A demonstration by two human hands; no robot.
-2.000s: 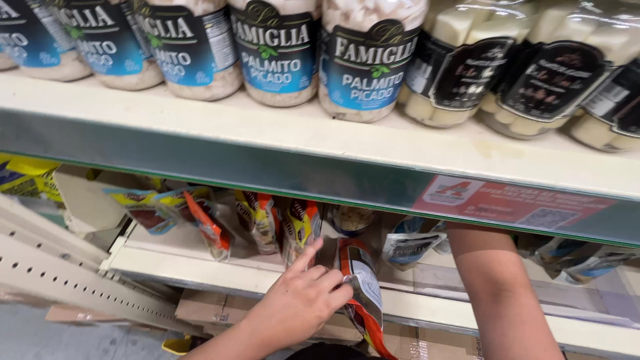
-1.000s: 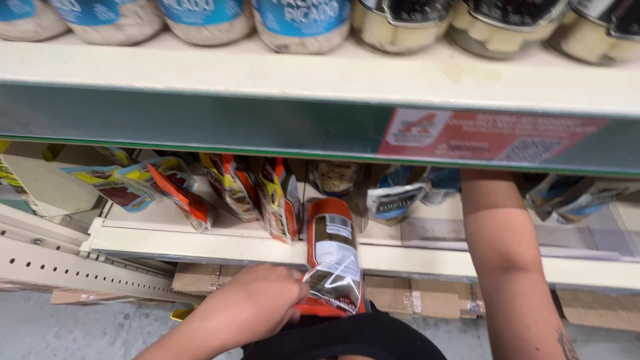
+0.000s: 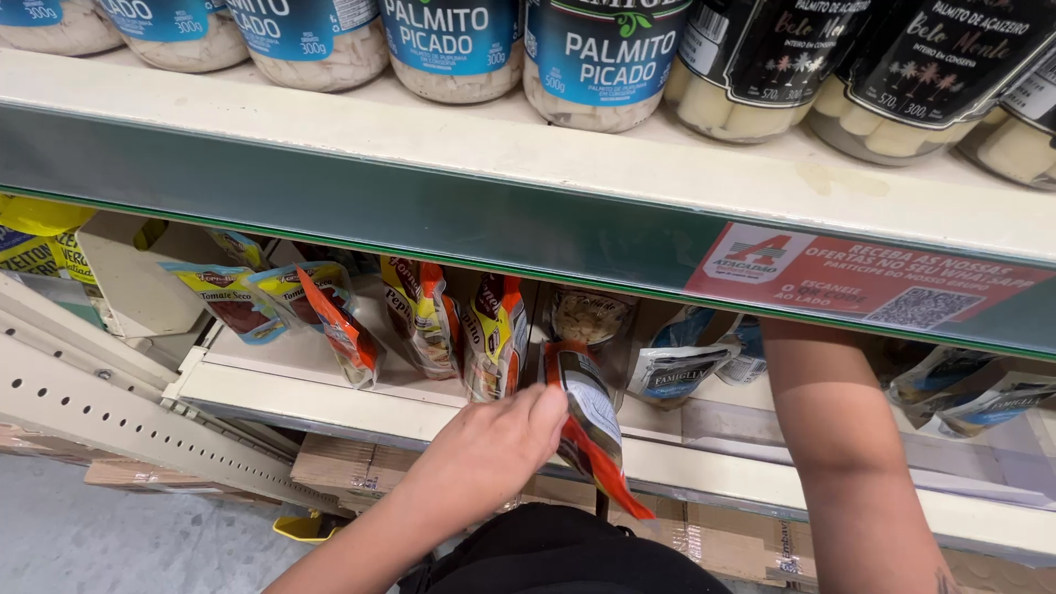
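Observation:
My left hand point(image 3: 503, 437) grips the edge of an orange-trimmed food pouch point(image 3: 590, 404), which hangs tilted over the front edge of the lower shelf point(image 3: 396, 396). Just left of it stand yellow and red pickle pouches point(image 3: 495, 338), and behind it is a pouch with pale contents point(image 3: 587, 313). My right forearm point(image 3: 833, 404) reaches in under the upper shelf; the hand itself is hidden, so what it holds does not show. Blue and white pouches point(image 3: 681, 363) lean to the left of that forearm.
Glass jars of palm hearts point(image 3: 606, 66) line the upper shelf point(image 3: 495, 132), whose front edge overhangs the pouches. A red printed sign point(image 3: 858, 276) is on that edge. A perforated metal upright point(image 3: 107, 429) stands at left. Cardboard boxes point(image 3: 685, 528) lie below.
The orange-trimmed pouch has turned from showing its back label broadly to standing more edge-on, my left hand still on it. My right arm stays reached in under the shelf.

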